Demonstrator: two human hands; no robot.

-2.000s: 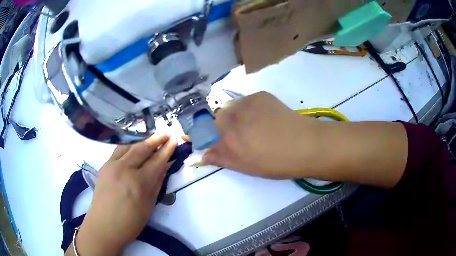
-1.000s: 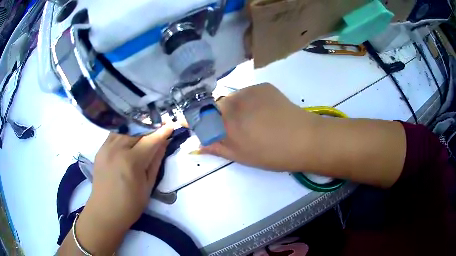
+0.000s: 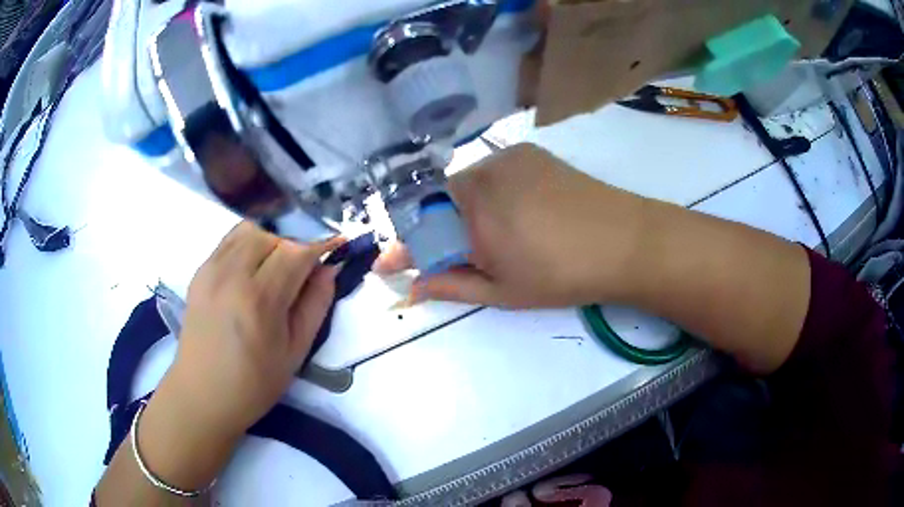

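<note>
A curved navy strip (image 3: 350,279) runs from the lit needle area down beside my left hand (image 3: 253,307). My left hand pinches it between thumb and fingers just in front of the presser foot (image 3: 362,213). More navy strip (image 3: 322,446) curves out on the table below my left wrist, and another part (image 3: 137,347) lies left of it. My right hand (image 3: 535,228) is at the right of the needle area, partly behind the grey and blue attachment (image 3: 436,233). Its fingertips are near the strip's end; whether they grip anything is hidden.
The white machine head (image 3: 327,59) fills the top, with brown cardboard (image 3: 595,59) and a mint green block (image 3: 748,54). A green scissor handle (image 3: 634,342) lies under my right forearm. Orange snips (image 3: 694,103) lie behind. Thin strips (image 3: 45,235) lie far left; a ruler strip (image 3: 595,416) edges the front.
The view has shifted, so the machine head appears further right. My left fingers have moved slightly back from the foot, showing more of the navy strip. The yellow handle is now covered.
</note>
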